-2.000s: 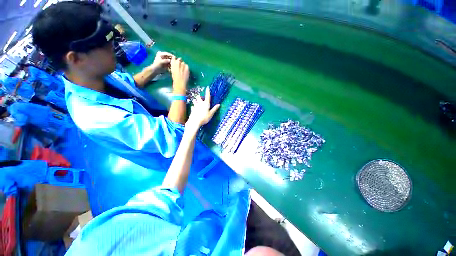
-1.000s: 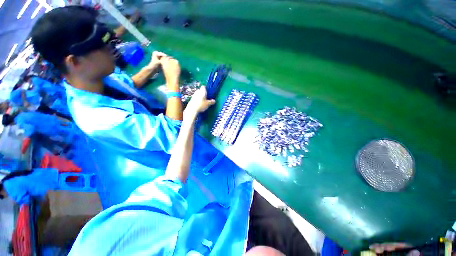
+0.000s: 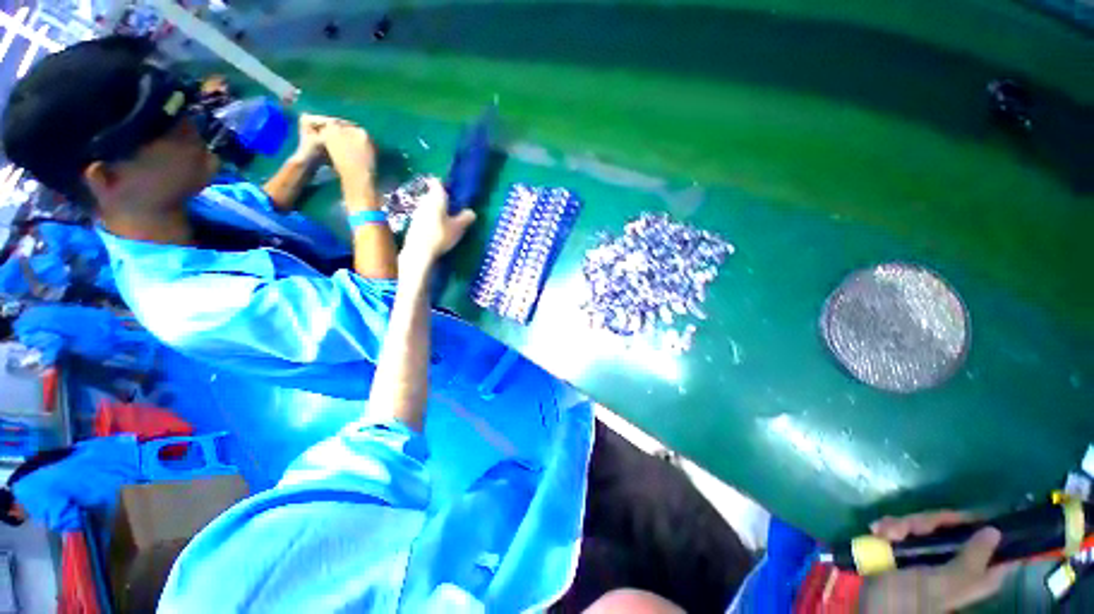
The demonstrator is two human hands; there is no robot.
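My left hand (image 3: 439,223) reaches far forward at the left, with its fingers closed around the near end of a dark-blue wire bundle (image 3: 473,158), which lies slanted on the green bench. My right hand (image 3: 960,573) is at the lower right, partly cut off by the picture's edge. It holds a long black electric screwdriver (image 3: 918,549) with a pale yellow tape band. Silver-and-blue component strips (image 3: 524,250) lie right of the bundle. A loose heap of small silvery parts (image 3: 654,278) lies right of the strips.
A round speckled silver-grey dish (image 3: 896,327) stands on the bench (image 3: 756,420) at the right. A person in a blue smock (image 3: 240,282) sits close at the left, hands raised over the bench near a small parts pile (image 3: 406,202). A carton (image 3: 180,522) stands lower left. The conveyor (image 3: 720,108) runs behind.
The view has tilted down, so bench items appear higher. My left fingers have closed from spread, and the wire bundle looks narrower. My right hand and the screwdriver have come into view.
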